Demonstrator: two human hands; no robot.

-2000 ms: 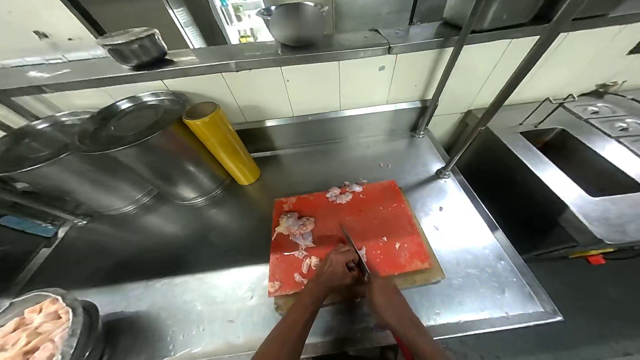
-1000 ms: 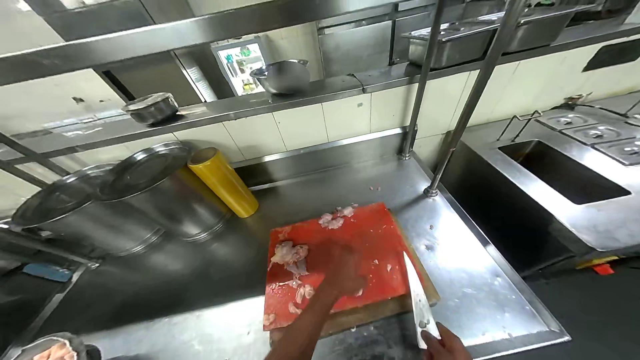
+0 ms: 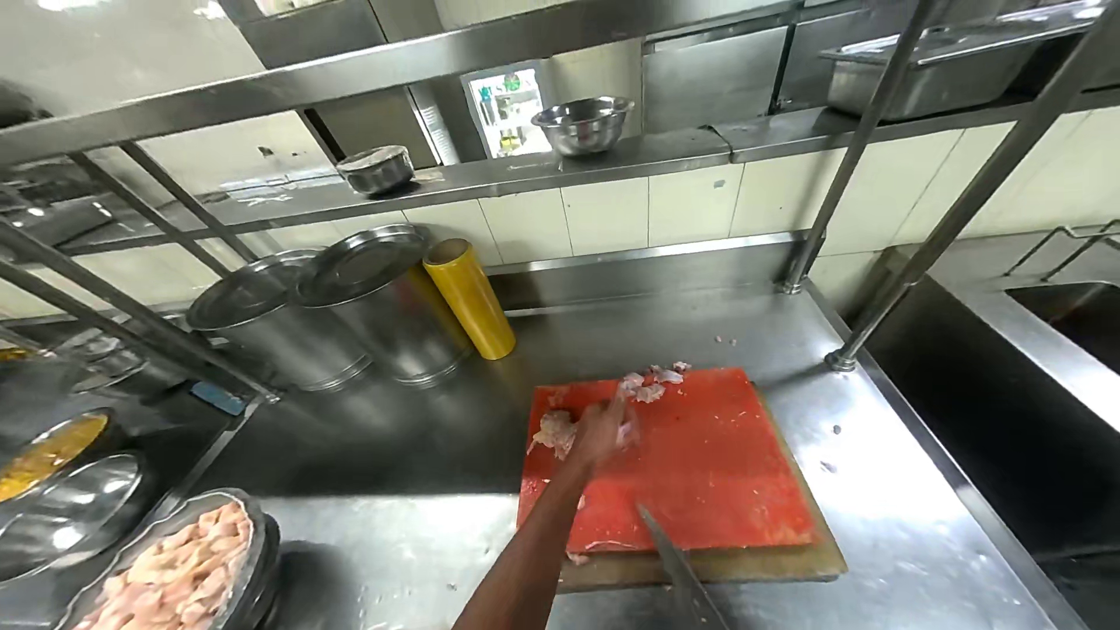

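Note:
My left hand (image 3: 600, 433) reaches over the red cutting board (image 3: 709, 455), blurred, with its fingers among the raw meat scraps. One lump of raw meat (image 3: 555, 432) lies just left of it, and small pale scraps (image 3: 652, 385) lie at the board's far edge. Whether the fingers grip a piece cannot be told. A knife blade (image 3: 679, 569) points away from me over the near edge of the board. Its handle and my right hand are outside the view. Under the red board is a tan board (image 3: 792, 564).
A bowl of cut pale raw meat (image 3: 175, 569) stands at the lower left. Lidded steel pots (image 3: 385, 306) and a yellow film roll (image 3: 472, 297) stand behind. Steel posts (image 3: 884, 297) rise at the right, beside a sink unit (image 3: 1041, 332). A shelf (image 3: 490, 179) crosses above.
Two seconds ago both hands were together with the knife on the board; they have since moved apart. The knife has gone from the board's right side to its near edge. The view has shifted left.

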